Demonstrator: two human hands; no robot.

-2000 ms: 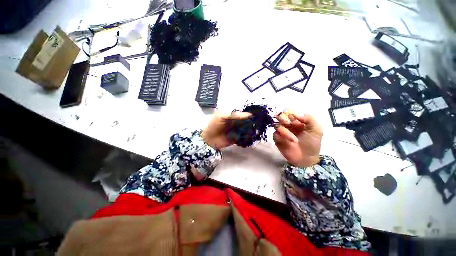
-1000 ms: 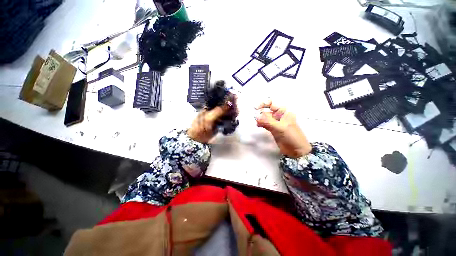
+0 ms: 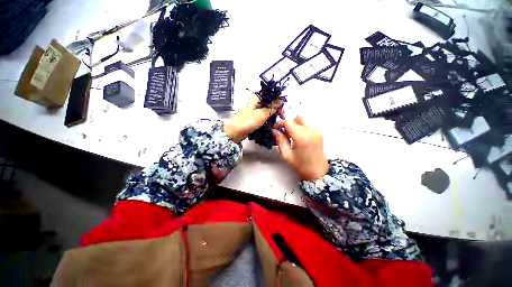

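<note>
My left hand (image 3: 247,120) is closed around a bunch of black hang tag strings (image 3: 272,92), which stick out above and below the fist. My right hand (image 3: 303,147) is at the bunch's right side, thumb and fingertips touching its lower part; whether it pinches a single string cannot be told. A larger black clump of strings (image 3: 185,35) lies at the back left. Two neat stacks of black tags, one left (image 3: 161,89) and one nearer the middle (image 3: 220,85), stand beyond my hands. White-panel tags (image 3: 312,64) lie fanned behind them.
A messy heap of black tags (image 3: 421,124) covers the right side. A small open carton (image 3: 46,75), a dark phone (image 3: 78,100) and a small tag block (image 3: 119,93) stand at left. Eyeglasses (image 3: 110,57) lie behind. A dark flat scrap (image 3: 435,181) lies near the front right edge.
My right hand was apart from the bunch a second ago and now touches it. My left hand still holds the strings, turned more upright than two seconds ago. The view has shifted slightly.
</note>
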